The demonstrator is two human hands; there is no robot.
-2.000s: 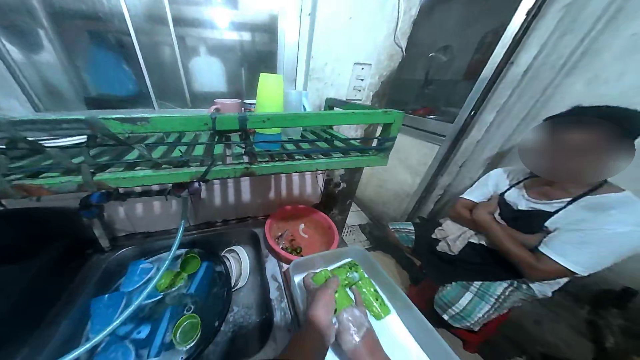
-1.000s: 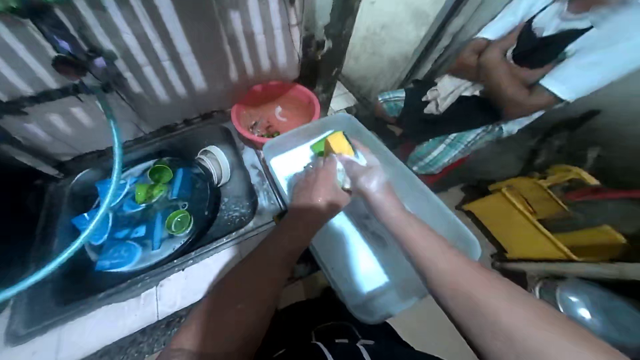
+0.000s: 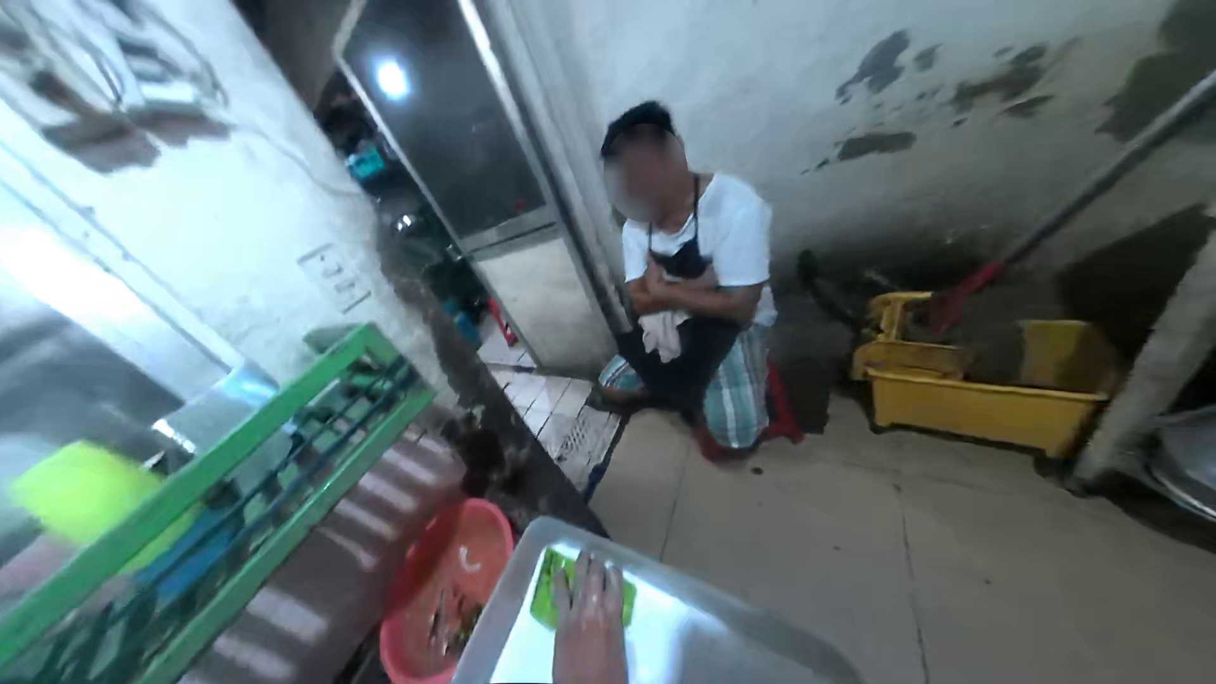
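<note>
What appears to be my left hand [image 3: 591, 617] lies at the bottom centre, its fingers across a bright green plastic piece [image 3: 546, 589] at the upper end of a translucent plastic tub [image 3: 665, 560]. The thumb and the underside of the hand are hidden, and the exact shape of the green piece is unclear. My right hand is not in view. Just left of the tub is a red plastic basin [image 3: 404, 589] with scraps in it.
A green slatted rack [image 3: 313, 494] with cups on it runs along the left. Ahead, a person [image 3: 698, 285] in an apron sits with folded arms on a red stool [image 3: 781, 408]. A yellow mop bucket [image 3: 978, 408] stands at the right, on the tiled floor [image 3: 807, 541].
The view has swung up and to the right. One second ago both hands were together over the tub with a yellow sponge; now one hand is seen and the sponge is not.
</note>
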